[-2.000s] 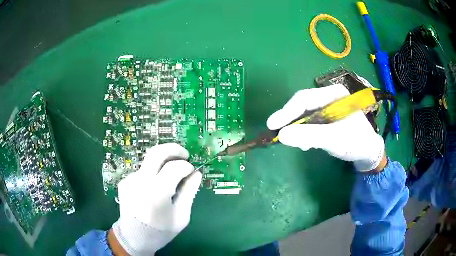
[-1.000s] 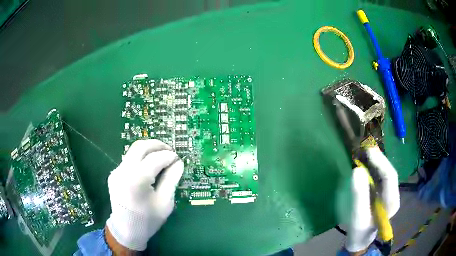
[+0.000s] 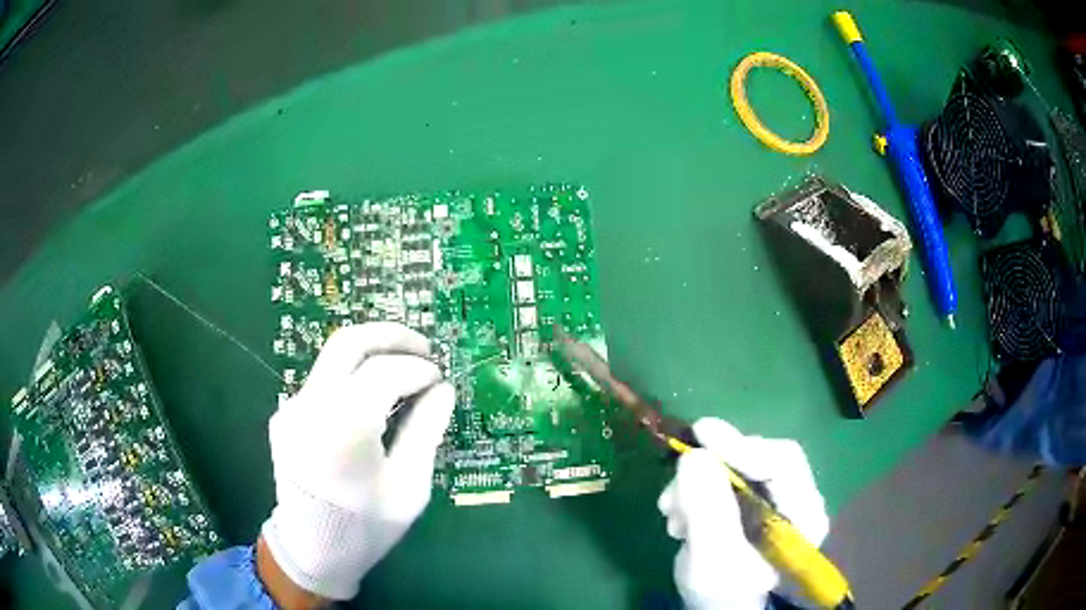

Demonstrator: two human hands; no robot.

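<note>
The green circuit board (image 3: 476, 298) lies flat on the green mat, white connectors along its near edge. My left hand (image 3: 357, 459), white-gloved, covers its lower left part and holds thin solder wire (image 3: 476, 361) between thumb and fingers. My right hand (image 3: 744, 506), white-gloved, is off the board's lower right and holds the soldering iron (image 3: 613, 384) by its yellow handle like a pen. The iron's dark tip is over the board, right of the pale square parts. Whether it touches is unclear.
Another circuit board (image 3: 113, 447) lies at the left. The iron stand (image 3: 840, 244) with its sponge (image 3: 875, 361) is at the right. Beyond are a yellow tape roll (image 3: 780, 104), a blue desoldering pump (image 3: 915, 179) and black cooling fans (image 3: 1022, 298). A blue sleeve (image 3: 1030, 411) shows at the right edge.
My right hand moved the iron from the board to the sponge end of the stand, then back left over the board. My left hand stays at the board with the wire, now showing past the fingertips.
</note>
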